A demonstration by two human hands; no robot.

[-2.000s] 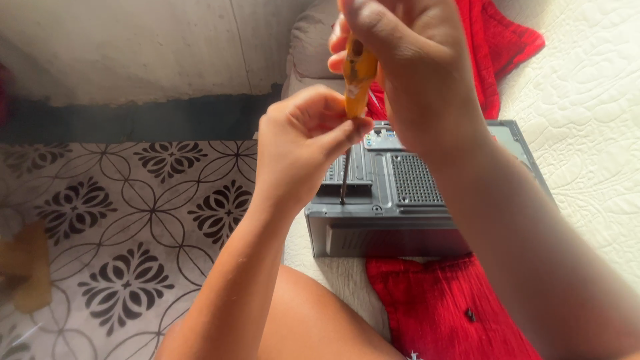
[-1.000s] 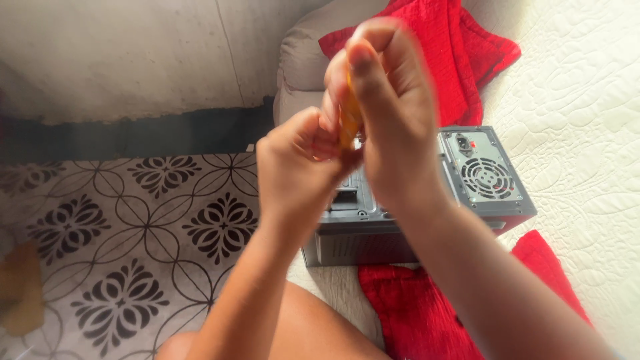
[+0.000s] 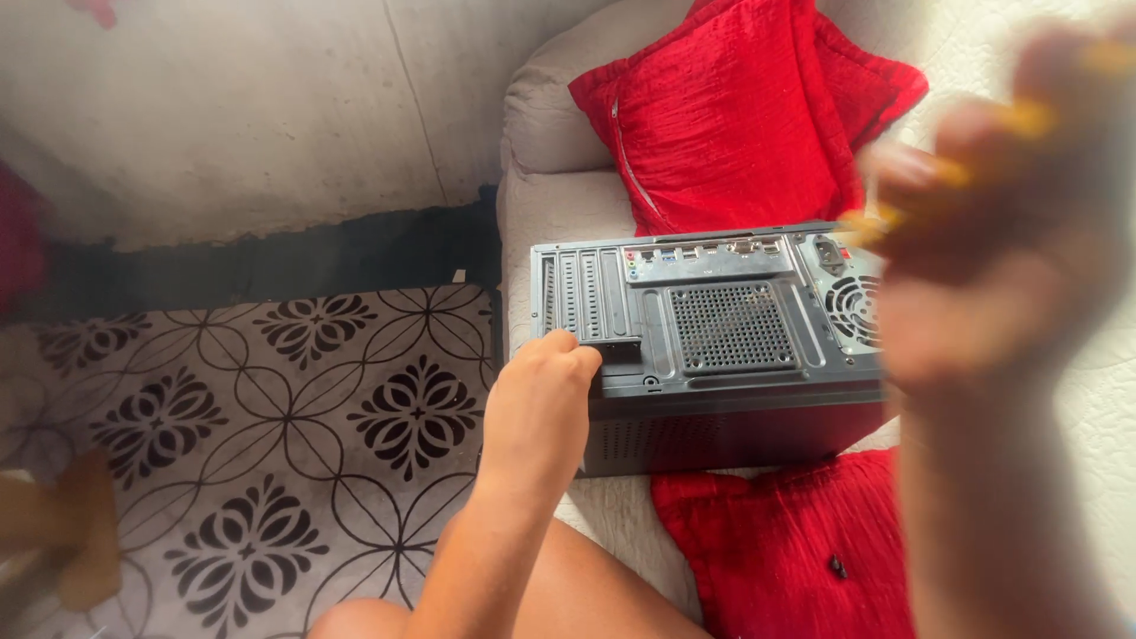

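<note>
A dark computer case [image 3: 719,390] lies with its rear panel facing up, showing ports, a vent grille [image 3: 735,327] and a power-supply fan grille [image 3: 854,306]. My left hand [image 3: 546,395] rests at the panel's near left corner, by the expansion slot covers; its fingertips are bunched, and whether they pinch something is hidden. Off the case's right end, raised and heavily blurred, my right hand [image 3: 994,222] is closed around a screwdriver with a yellow handle [image 3: 1029,117], parts of which show between the fingers.
Red cushions [image 3: 728,115] lie beyond the case on a light-covered couch [image 3: 568,204]. Another red cushion [image 3: 790,541] is in front, with small dark pieces [image 3: 837,565] on it. Patterned flooring [image 3: 284,417] spreads left, below a worn wall [image 3: 222,106]. My bare legs are at the bottom.
Both hands were together on the screwdriver above the case. My right hand has moved off to the right with it, and my left hand has come down to the case's corner.
</note>
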